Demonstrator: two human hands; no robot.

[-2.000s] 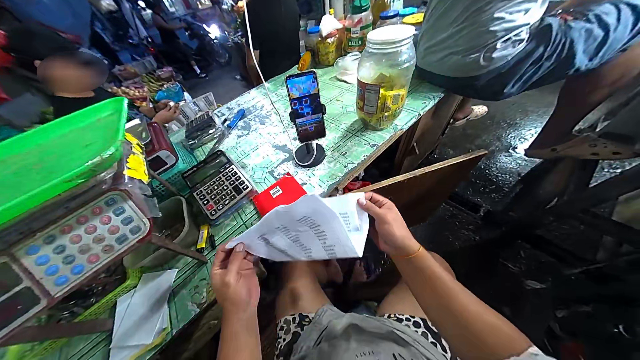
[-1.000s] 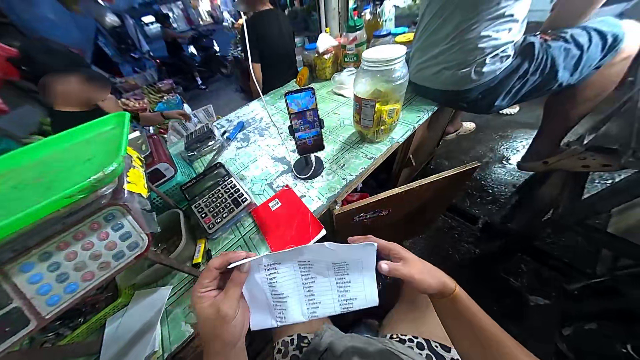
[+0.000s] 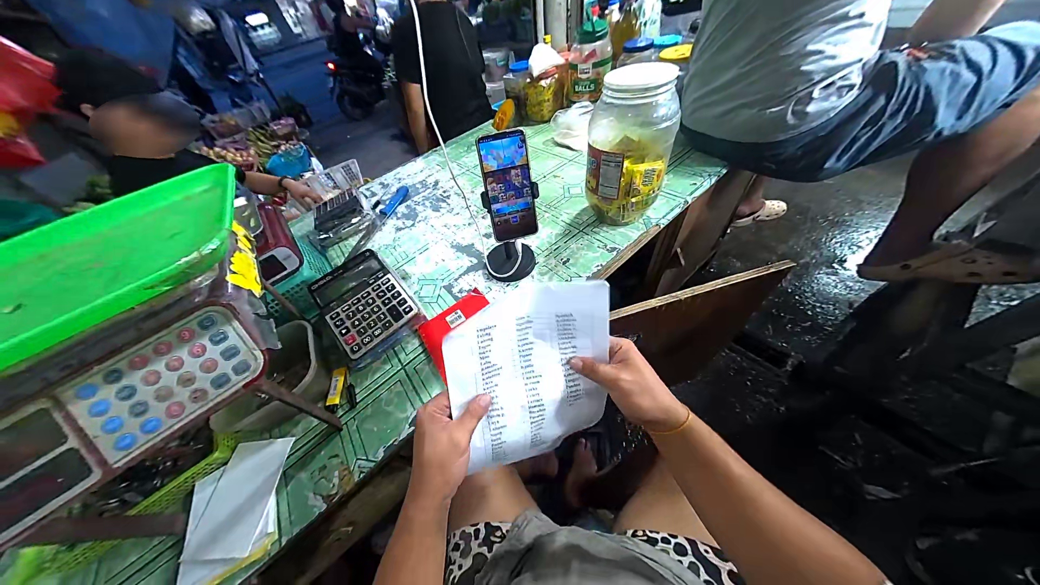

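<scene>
A white sheet of paper (image 3: 528, 357), printed with columns of words, is held upright between both hands above my lap. My left hand (image 3: 445, 443) pinches its lower left edge, thumb on the front. My right hand (image 3: 638, 386) grips the right edge, the thumb lying over the print. Behind the sheet, partly covered by it, a red booklet (image 3: 457, 318) lies on the green patterned table (image 3: 406, 272). A desk calculator (image 3: 370, 309) is left of the booklet. Beyond the paper stands a smartphone (image 3: 508, 183) on a round black stand (image 3: 510, 262) with a white cable.
A digital weighing scale (image 3: 166, 378) with a green tray (image 3: 122, 260) is at the left, folded papers (image 3: 231, 512) below it. A large plastic jar (image 3: 634, 146) of packets stands near the right table edge, by a seated person (image 3: 784, 89). Another person (image 3: 138, 130) is at the far left.
The sheet was tilted low and sideways, then spread flat over my lap; now both hands hold it higher, its long side upright, covering much of the red booklet.
</scene>
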